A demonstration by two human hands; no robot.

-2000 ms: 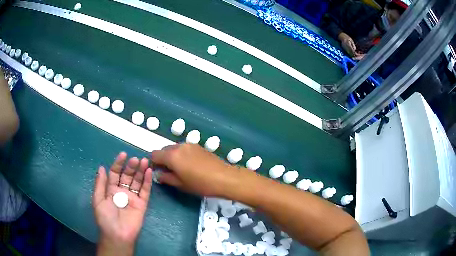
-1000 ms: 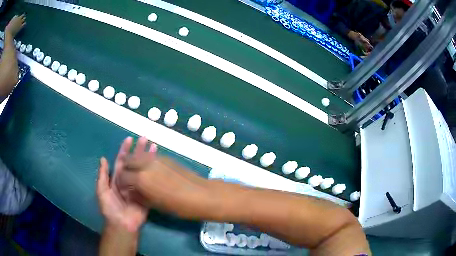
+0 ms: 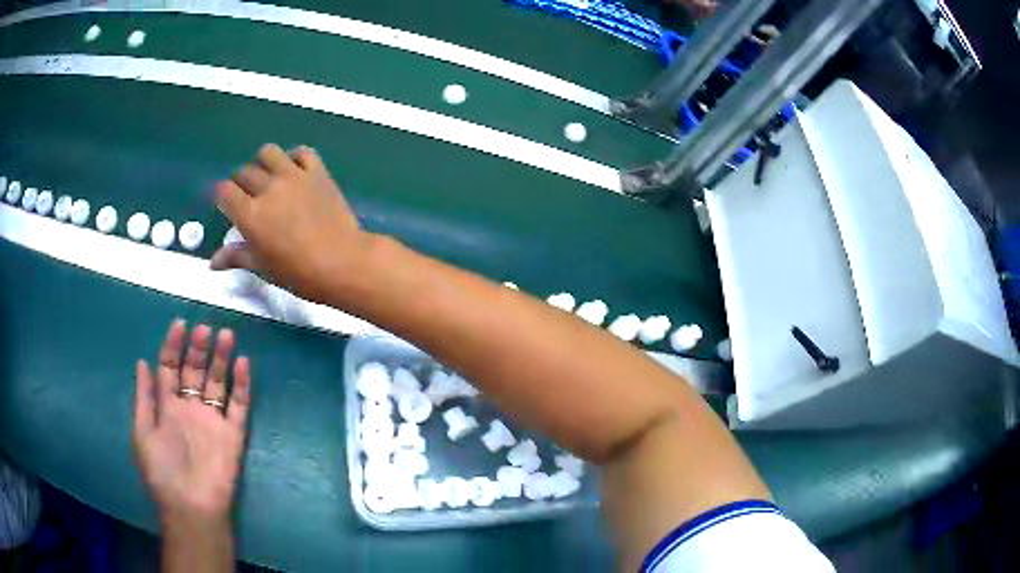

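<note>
Small white parts stand in a row [image 3: 191, 234] on the green conveyor belt, along the near white rail. My left hand [image 3: 196, 437] is palm up over the worktop at the lower left, fingers apart, with nothing in the palm. My right hand [image 3: 289, 218] is over the row, back up and fingers bent. A bit of white shows by its thumb and fingers; I cannot tell if it is held or stands on the belt. My right forearm hides part of the row and the tub's corner. A clear tub [image 3: 360, 513] holds many loose white parts.
Two white lane dividers [image 3: 336, 103] run along the belt, with several white parts in the lane between them. A white machine cover [image 3: 783, 263] with black clamp handles and metal posts [image 3: 772, 95] stand at the right. Blue baskets and blue items are at the far side.
My right hand has moved from over my left palm up and out to the row. The left palm, which held a white part two seconds ago, is empty. The view has shifted right.
</note>
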